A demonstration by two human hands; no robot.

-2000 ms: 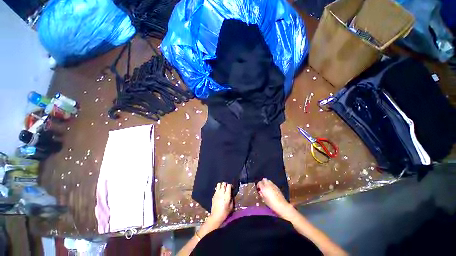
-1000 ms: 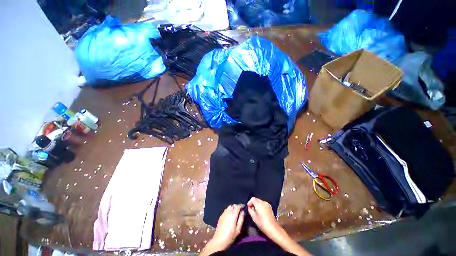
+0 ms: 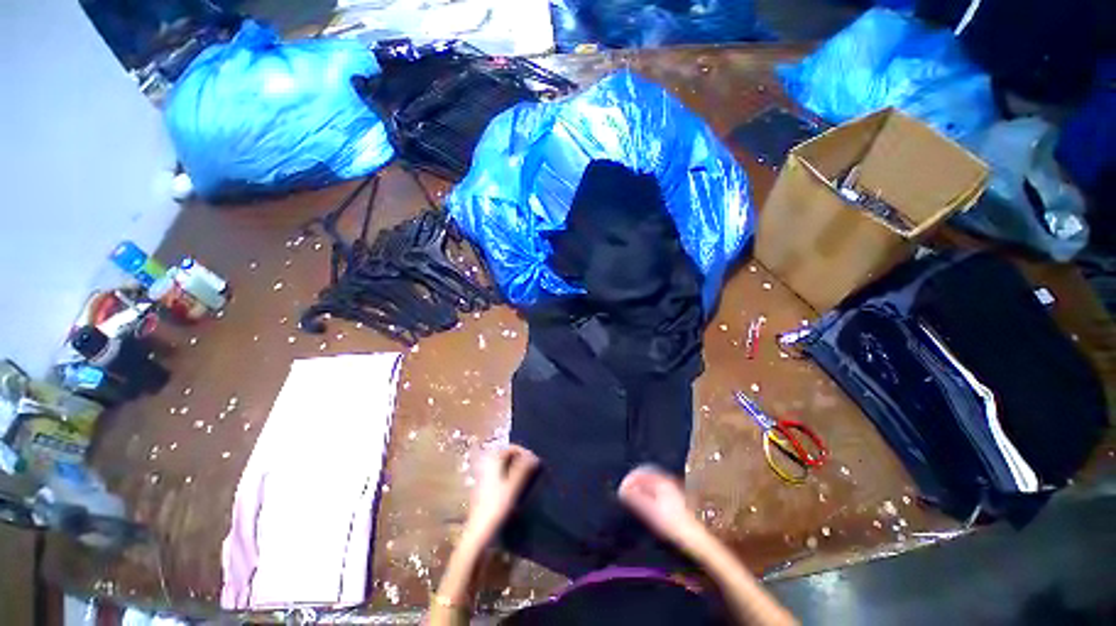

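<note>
A black garment [image 3: 600, 422] lies lengthwise in front of me, its far end against an open, crinkled blue plastic bag [image 3: 496, 171]. My left hand [image 3: 502, 475] is at the garment's left edge, fingers curled and seeming to pinch the cloth. My right hand [image 3: 655, 492] is blurred, over the right part of the garment; whether it holds cloth cannot be told. The garment's near end reaches my body and its edge there is hard to make out.
A pale pink folded garment [image 3: 321, 483] lies left. Black hangers [image 3: 404, 275] lie behind it, bottles [image 3: 190, 291] at the left wall. Scissors [image 3: 783, 443], a brown cardboard box [image 3: 814, 226] and folded dark garments [image 3: 942, 379] are right. Closed blue bags [image 3: 275, 116] stand at the rear.
My hands were close together on the garment's near middle; now they are apart, the left out at the left edge, the right further right. The near part of the garment lies lower, toward me.
</note>
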